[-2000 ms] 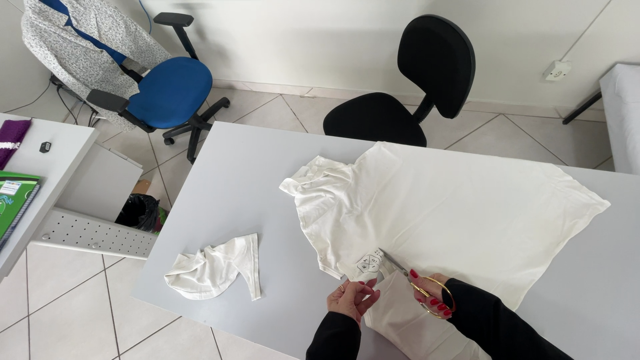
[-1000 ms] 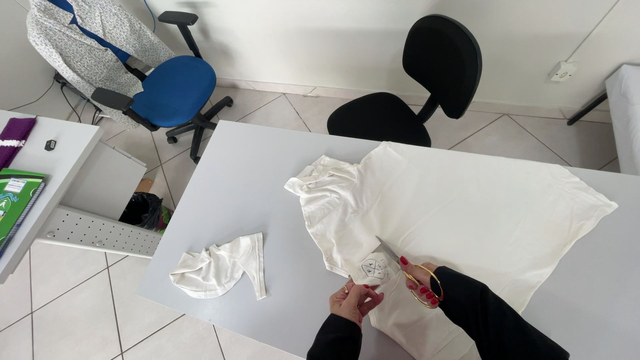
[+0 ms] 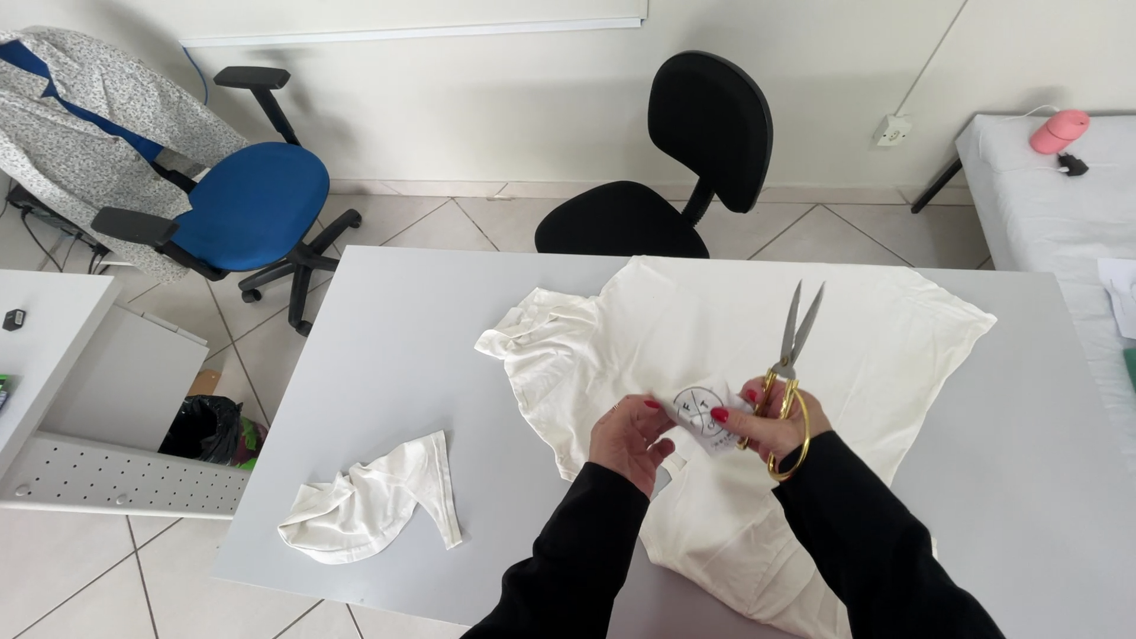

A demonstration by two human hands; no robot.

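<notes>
A small white fabric piece with a printed round emblem [image 3: 698,410] is held up between my two hands. The fingers of my left hand [image 3: 628,441] grip its left edge. My right hand [image 3: 781,422] pinches its right side and also holds gold-handled scissors [image 3: 786,366], whose blades are parted and point away from me. Beneath them a cream-white T-shirt [image 3: 834,337] lies spread on the grey table [image 3: 399,355], its near part creased. A separate cut piece of the same white cloth [image 3: 373,506] rests at the table's left.
A black chair [image 3: 621,222] stands behind the table, and a blue office chair [image 3: 257,204] with a patterned garment is at the back left. A white desk [image 3: 44,311] and a black-lined bin [image 3: 204,426] are left. A white-covered bed [image 3: 1012,177] stands right.
The printed piece has come up off the shirt and is now between both hands. The scissors, earlier at the cloth beside the print, now point away from me. The view has shifted.
</notes>
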